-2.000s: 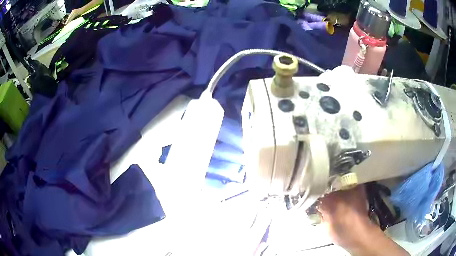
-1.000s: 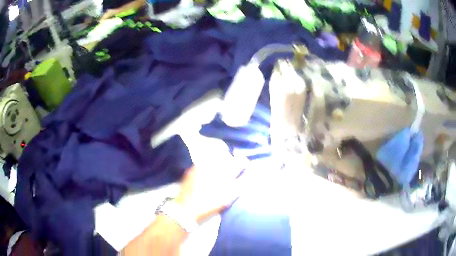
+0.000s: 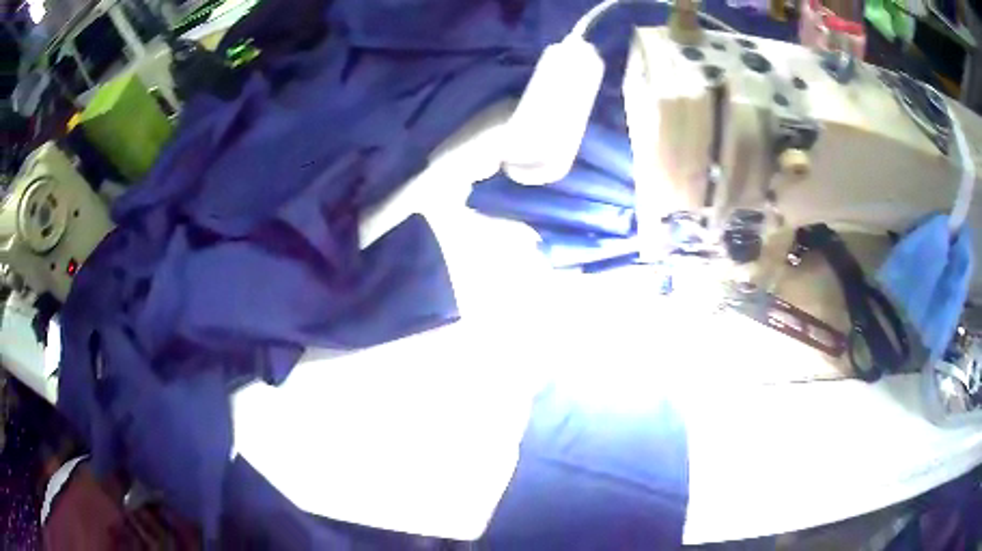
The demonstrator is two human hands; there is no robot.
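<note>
A navy cut panel [image 3: 603, 463] lies on the white machine table below the needle area and runs to the table's front edge. Its upper part is lost in lamp glare. The cream lockstitch machine head [image 3: 689, 129] is at the right, and the presser foot is washed out by glare. More navy cloth [image 3: 603, 199], bright blue under the lamp, lies left of the head. A large crumpled navy heap [image 3: 248, 269] covers the left of the table. Neither of my hands is in view.
The sewing lamp [image 3: 555, 108] hangs left of the head. Reddish-brown snips [image 3: 802, 323] and black-handled scissors [image 3: 861, 307] lie right of the needle. A blue tassel [image 3: 931, 274] hangs from the arm. A skin-toned shape with a white band [image 3: 65, 490], unclear, shows lower left.
My right hand, earlier by the needle, and my left hand, later at the table's middle, are both out of view. The navy panel now shows at the front. The camera view has shifted.
</note>
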